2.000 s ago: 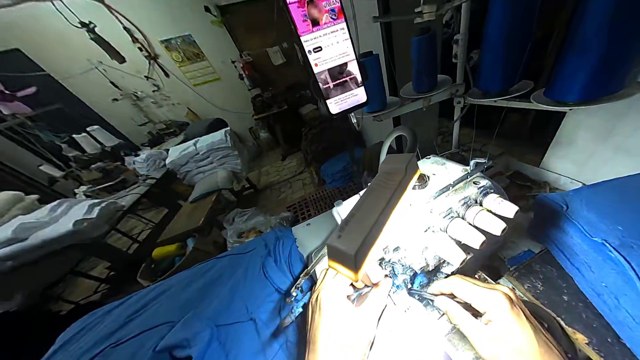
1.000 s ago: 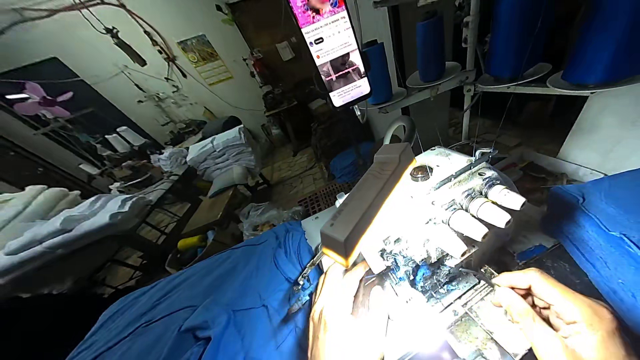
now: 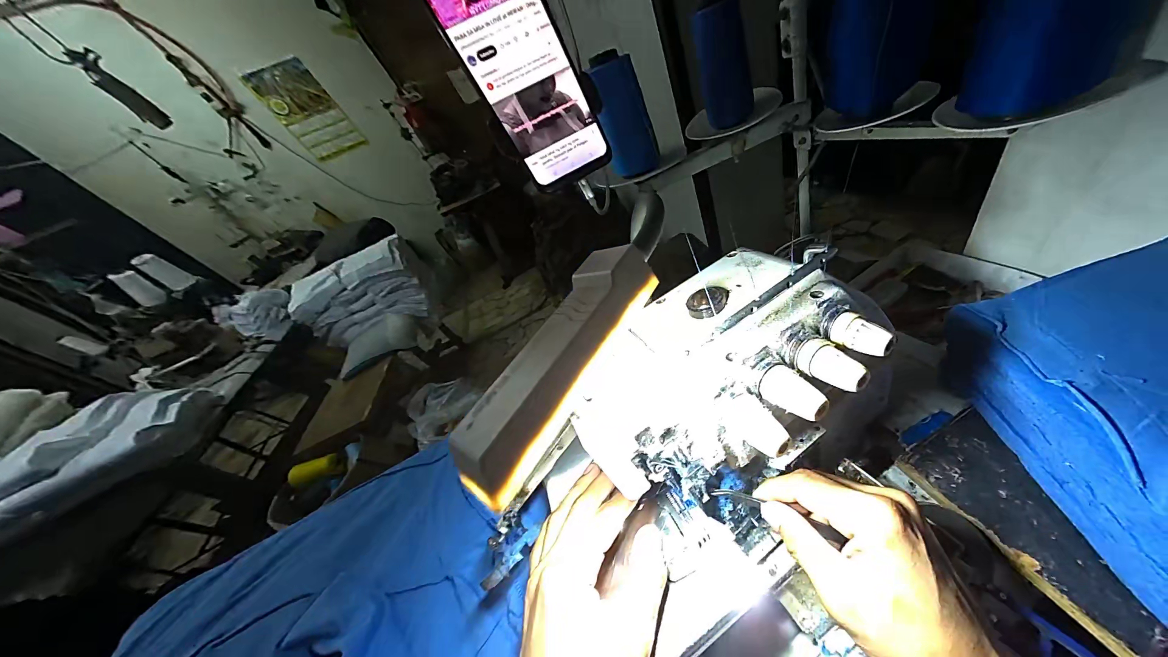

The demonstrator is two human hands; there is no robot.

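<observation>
An overlock sewing machine (image 3: 675,319) with several white tension knobs (image 3: 794,392) stands before me under a bright lamp in a long grey housing (image 3: 557,365). At its lower front, blue lint and threads cling to the looper mechanism (image 3: 693,484). My right hand (image 3: 867,547) pinches thin metal tweezers (image 3: 737,495), whose tip reaches into that mechanism. Close to the left side of the mechanism is my left hand (image 3: 593,566), its fingers bent; glare hides whether it holds anything. Blue fabric (image 3: 347,566) lies left of the machine.
Folded blue fabric (image 3: 1068,392) is stacked at the right on a dark, worn tabletop (image 3: 1031,520). A lit phone (image 3: 538,100) hangs above the machine, beside blue thread cones (image 3: 625,114) on a metal stand. White cloth piles (image 3: 356,292) and a bench are farther left.
My right hand has moved from the lower right plate, where it was a second ago, back up to the looper area with the tweezers. My left hand stays beside the mechanism.
</observation>
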